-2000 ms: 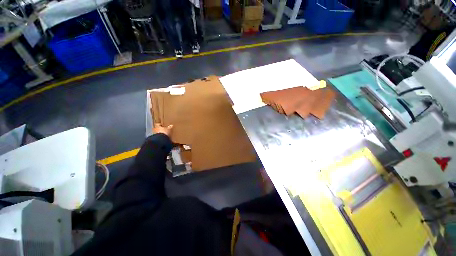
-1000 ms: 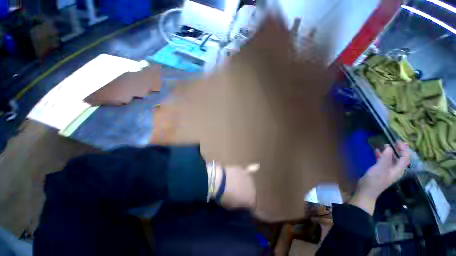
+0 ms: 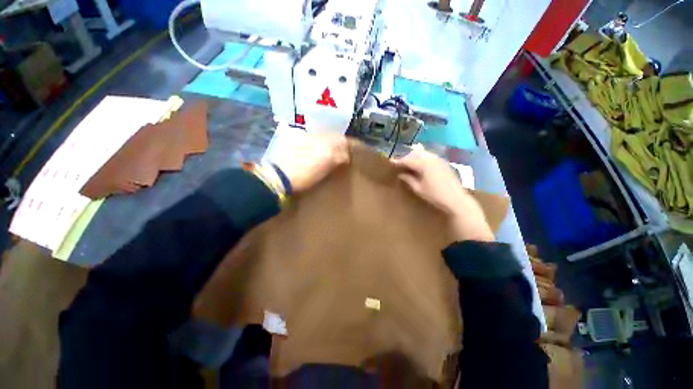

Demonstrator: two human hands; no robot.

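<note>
A large brown garment panel (image 3: 357,251) hangs from both hands and spreads over the table edge towards my body. My left hand (image 3: 313,163) grips its far edge just below the machine head. My right hand (image 3: 431,181) grips the same edge further right. The panel carries a small yellow tag and a white tag low down. The template is not in view.
Brown welt pieces (image 3: 148,156) lie fanned on the printed paper sheet (image 3: 61,171) at left. The white sewing machine head (image 3: 325,87) stands ahead, with teal plates behind. Brown rolled bundles (image 3: 558,319) line the right table edge. Olive garments (image 3: 642,129) lie at right.
The view has turned right from the side stack to the machine. The blurred, lifted panel is now spread between both hands. My right hand has moved from the right rail onto the panel.
</note>
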